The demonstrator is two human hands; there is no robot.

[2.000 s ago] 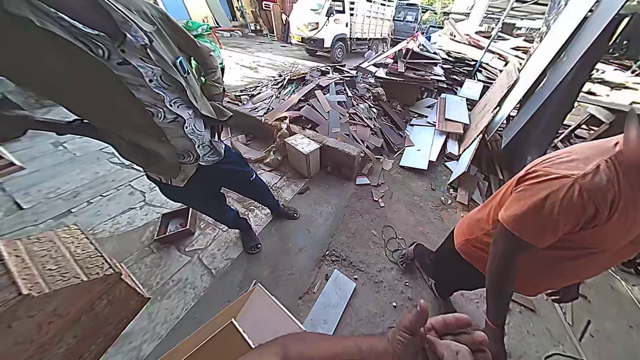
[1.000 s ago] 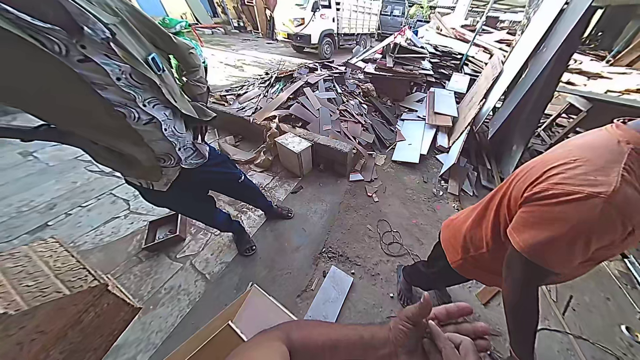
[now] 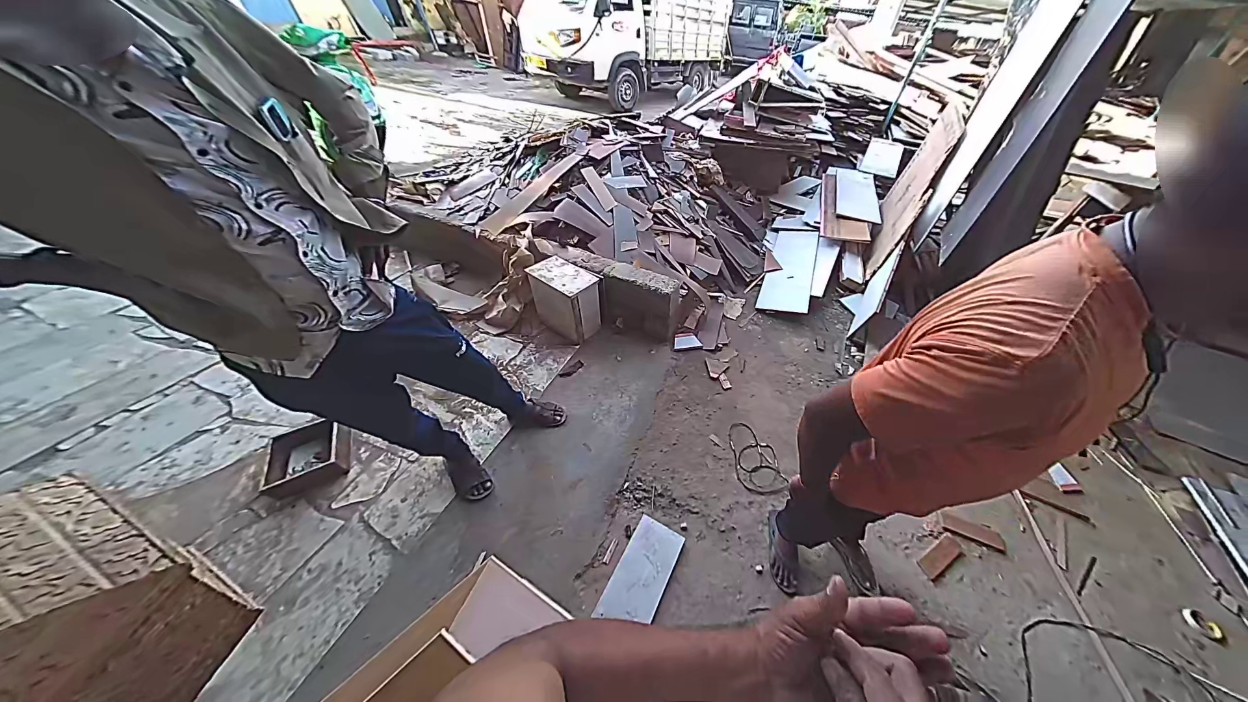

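My left hand (image 3: 804,629) reaches in from the bottom, palm up, with its thumb raised and fingers extended. The fingers of my right hand (image 3: 868,673) touch its palm side; most of my right hand is cut off by the bottom edge. No object shows in either hand. Below and left of my left forearm is an open wooden box with a pale inner panel (image 3: 507,609). A white rectangular board (image 3: 641,568) lies on the ground just beyond the forearm.
A person in an orange shirt (image 3: 1004,370) stands right; another in a jacket (image 3: 224,195) stands left. A small box (image 3: 336,458), a pale block-shaped box (image 3: 568,297), a looped cable (image 3: 759,463) and a scrap board pile (image 3: 643,205) lie around. A truck (image 3: 624,49) stands behind.
The person in orange has changed posture and foot position, and their head has come into view. My hands stay together near the bottom edge.
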